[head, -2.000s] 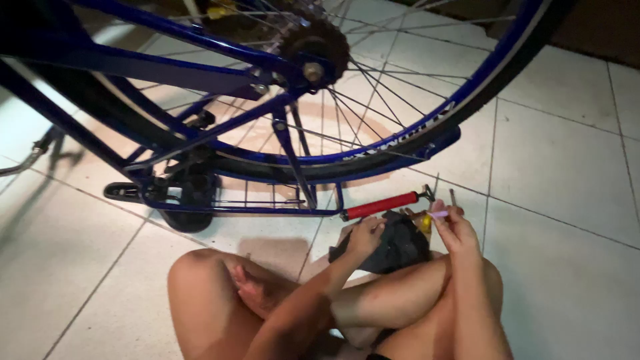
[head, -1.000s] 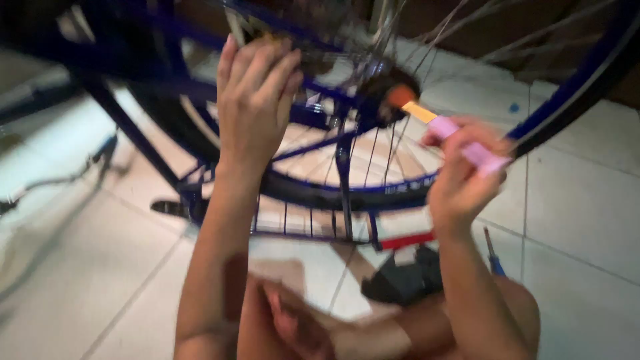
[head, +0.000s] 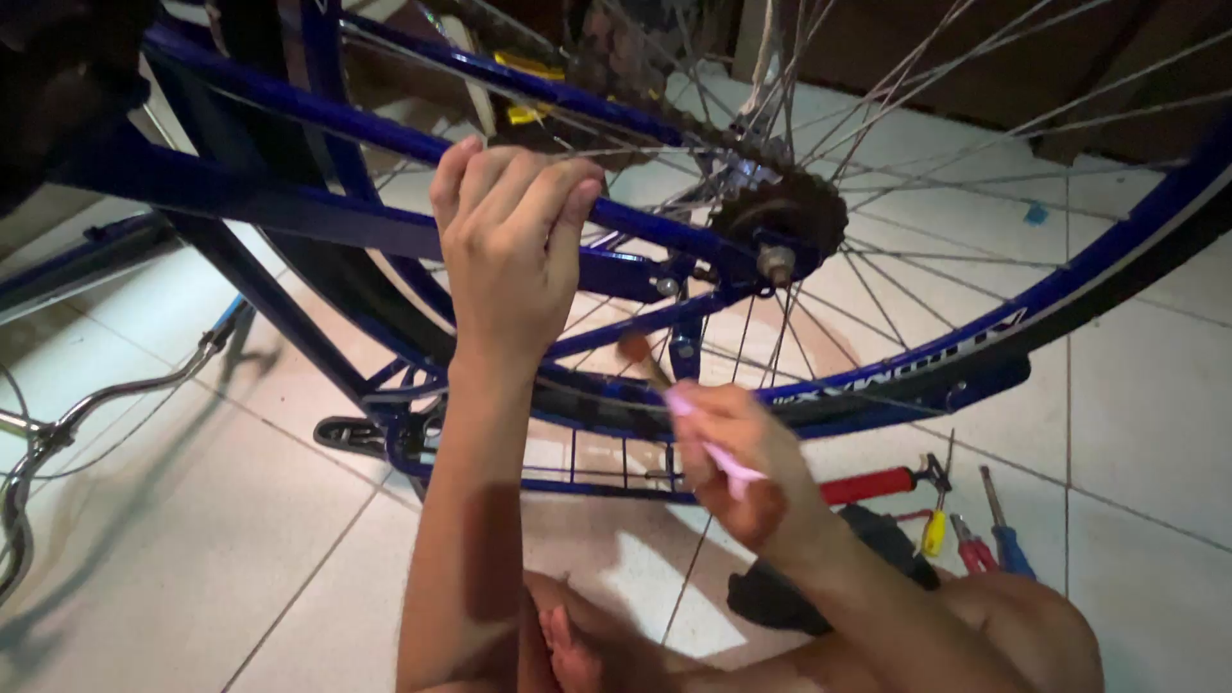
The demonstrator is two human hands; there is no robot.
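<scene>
My left hand is wrapped over a blue frame tube of an upturned bicycle, left of the rear sprocket. In my right hand is a small brush with a pink handle; its reddish-brown bristle end points up and left, near the lower frame tubes and blurred. The axle nut and the wheel's spokes lie above and to the right of the brush. Whether the bristles touch anything I cannot tell.
A red hand pump, a yellow-handled screwdriver, red-handled tool, blue-handled screwdriver and dark cloth lie on the tiles near my right leg. The tire curves right. Metal handlebars stand at left.
Two seconds ago both hands were low by the dark cloth. My left hand has gone up to the frame. The brush, raised near the sprocket one second ago, is now lower and further left.
</scene>
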